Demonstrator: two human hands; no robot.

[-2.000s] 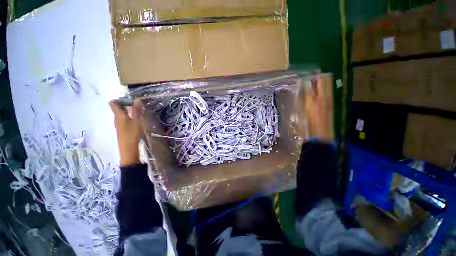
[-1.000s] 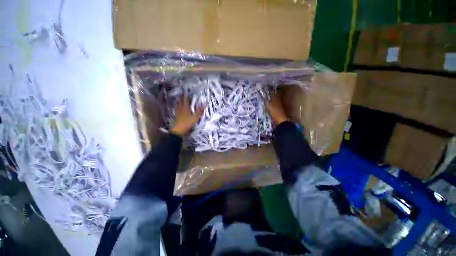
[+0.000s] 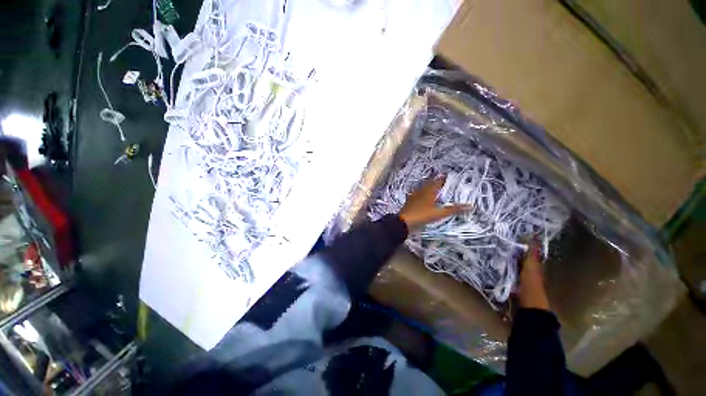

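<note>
White cables [image 3: 484, 193], folded into small loops, fill the open cardboard carton [image 3: 449, 298], which has a clear plastic liner [image 3: 619, 240]. My left hand [image 3: 424, 206] rests on the left part of the cables with its fingers spread and no clear grip. My right hand [image 3: 532, 274] is at the near right side of the cables, its fingertips partly hidden among them. Whether it grips any cable cannot be told. A loose heap of white cables [image 3: 240, 139] lies on the white table.
A closed carton [image 3: 573, 85] stands beyond the open one. The dark green belt [image 3: 108, 178] runs left of the table, with a few cables and small board parts [image 3: 131, 151] on it. A red-edged bin or rack [image 3: 46, 209] is at the far left.
My hands have gone from the carton's edges down into the cables. The view has turned and swung left, so the carton now appears tilted at the right and more of the belt shows.
</note>
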